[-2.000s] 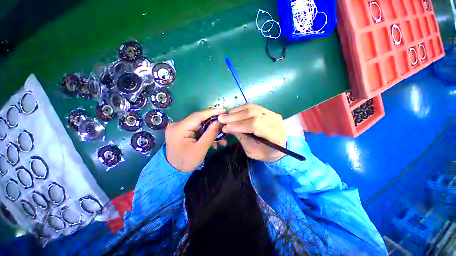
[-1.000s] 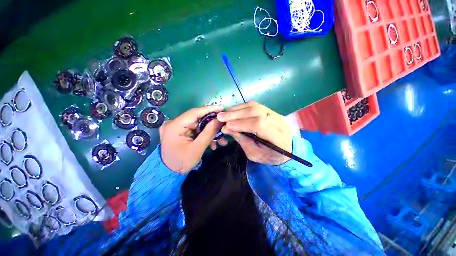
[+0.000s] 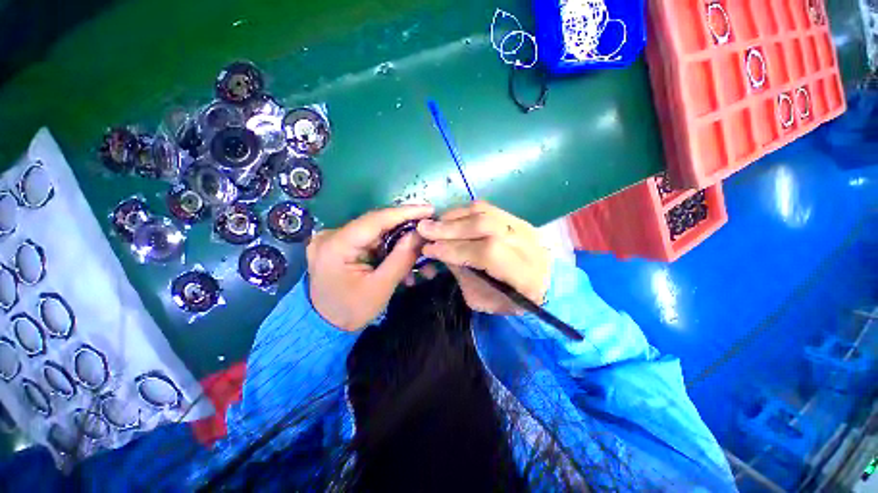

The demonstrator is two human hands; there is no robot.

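My left hand (image 3: 354,272) holds a small round dark unit (image 3: 400,234) between thumb and fingers, and the fingers hide most of it. My right hand (image 3: 493,252) touches the unit's right side with its fingertips. It also holds slim black tweezers (image 3: 539,313), whose rear end sticks out to the lower right; their tips are hidden. A thin blue stick (image 3: 449,144) lies on the green bench (image 3: 385,125) just above my right hand. A loose pile of dark round units (image 3: 234,145) with clear film lies left of my hands.
A white sheet (image 3: 106,289) with rows of thin metal rings is at the left. A blue box (image 3: 549,43) of white rings is at the top, with loose white rings and a black ring (image 3: 528,91) beside it. A coral compartment tray (image 3: 708,125) and lower coral bin (image 3: 635,226) are at the right.
The rear end of the tweezers has swung up and then down to the left with small turns of my right hand. Both hands stay together on the unit. The view has shifted slightly.
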